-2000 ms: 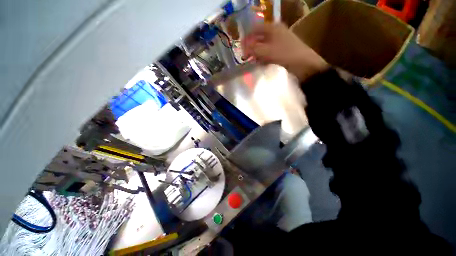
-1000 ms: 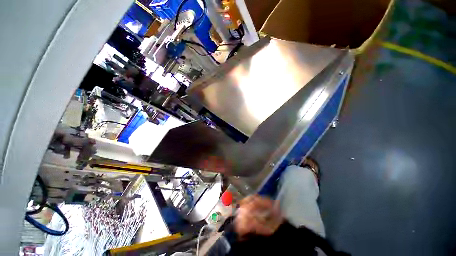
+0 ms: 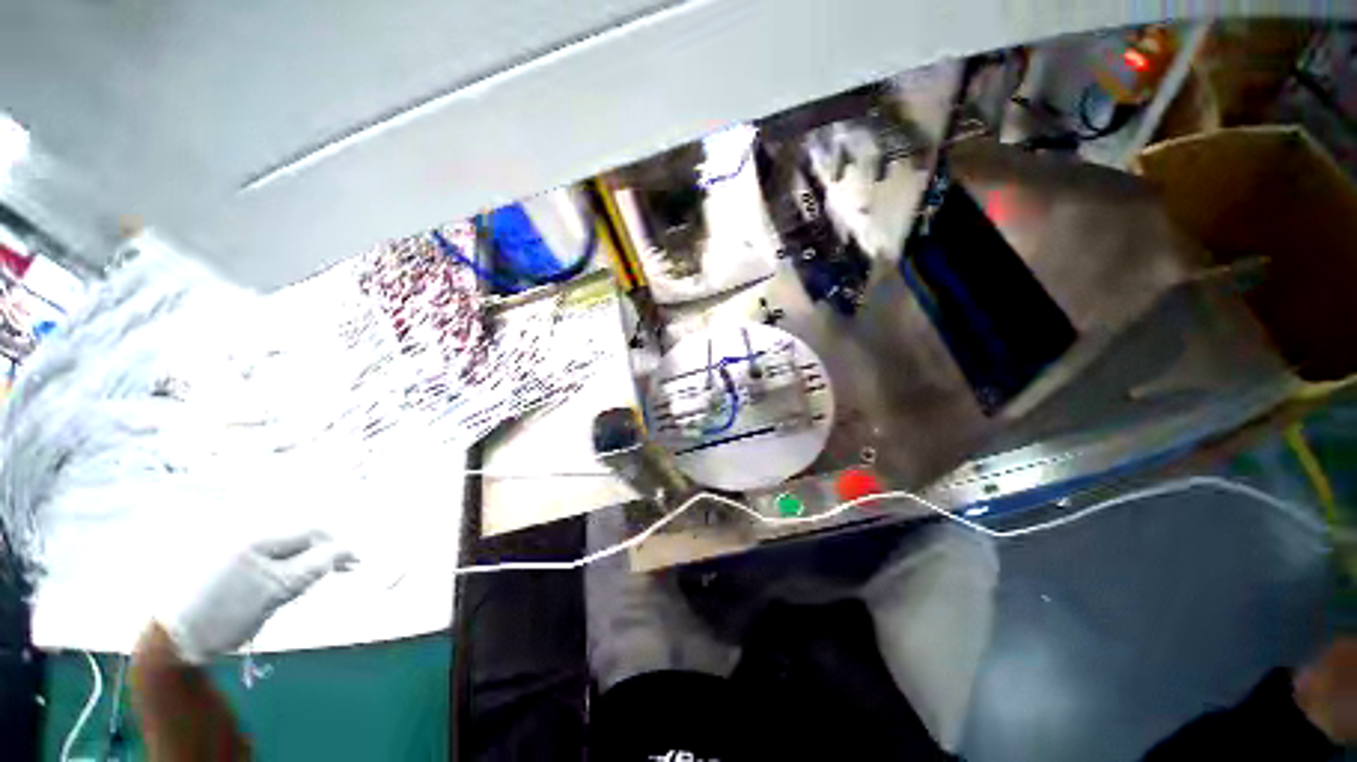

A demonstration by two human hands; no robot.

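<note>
My left hand (image 3: 253,596), in a white glove, is over the white surface at the lower left. Its fingers point right, near the line of a long white cable. I cannot tell whether they grip it. The white cable (image 3: 595,554) runs in waves across the front of the machine to the right side. My bare right hand (image 3: 1329,692) is blurred and cut off at the right edge; its fingers are hidden. A large pile of white cables (image 3: 164,380) with dark red tips lies at the left. The white rotary disc (image 3: 774,447) carries small metal fixtures and a blue tube.
Behind the front panel's green button (image 3: 790,506) and red button (image 3: 857,485) stands the disc. A metal plate (image 3: 1131,328) with a black opening is right of it. An open carton (image 3: 1265,194) stands at the far right. A pale hood (image 3: 447,119) hangs overhead.
The view has turned left. My gloved left hand has come into view. My right hand has moved from the machine's front to the far right edge. The long cable now spans the front.
</note>
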